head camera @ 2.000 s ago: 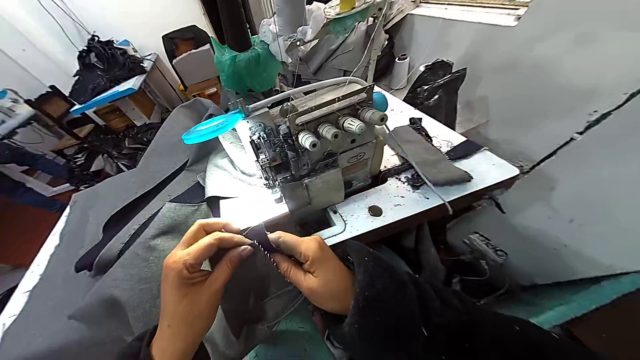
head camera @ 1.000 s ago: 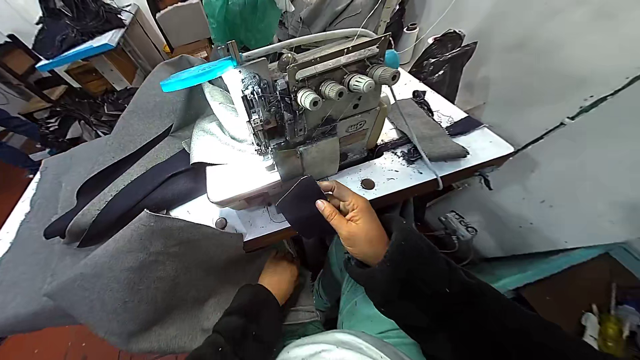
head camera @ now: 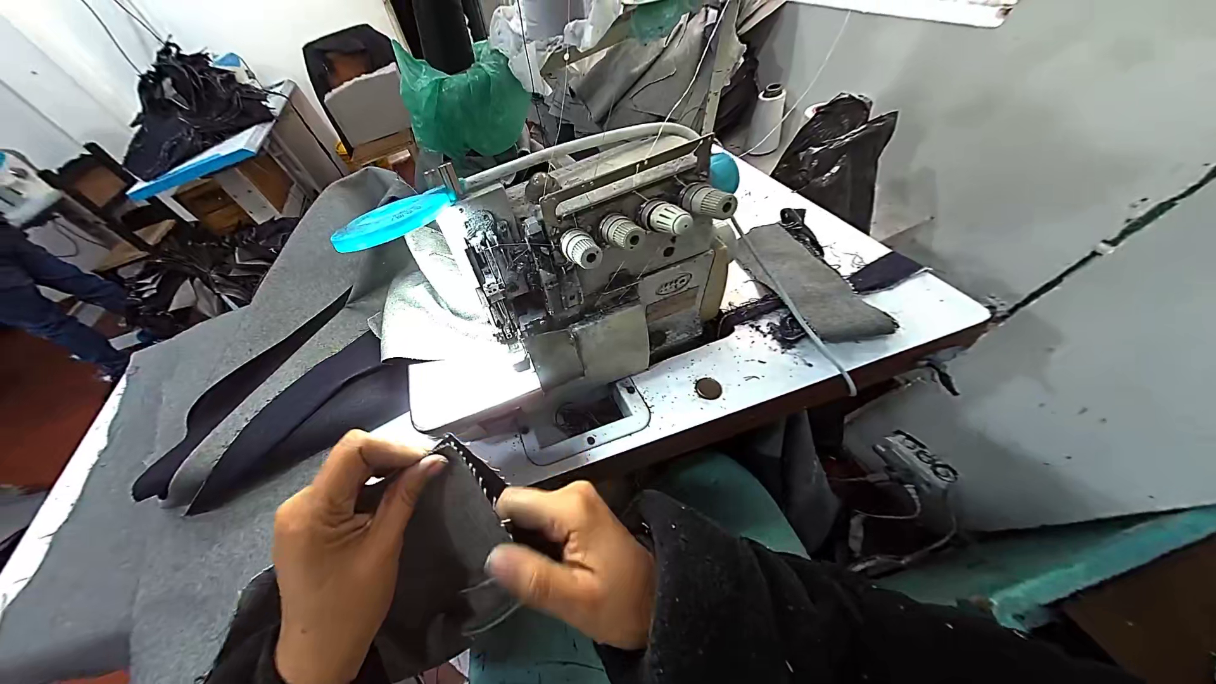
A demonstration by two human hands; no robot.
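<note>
Both hands hold a dark grey fabric piece with pale stitching along its upper edge, just below the front of the white sewing table. My left hand pinches its top corner between thumb and forefinger. Farther down the stitched edge, my right hand grips the cloth, its thumb slightly blurred. Beyond the hands stands an overlock sewing machine with several tension dials and a lit needle area. A light grey cloth lies beside its needle area, left of the machine head.
Large grey fabric panels and dark strips cover the left side. A translucent blue disc juts out from the machine. Grey cloth scraps and lint lie on the table at right. A person's legs show at far left.
My left hand has risen from below the table edge to the cloth. A second ago only my right hand held a dark piece, by the machine's front; now both hands grip cloth.
</note>
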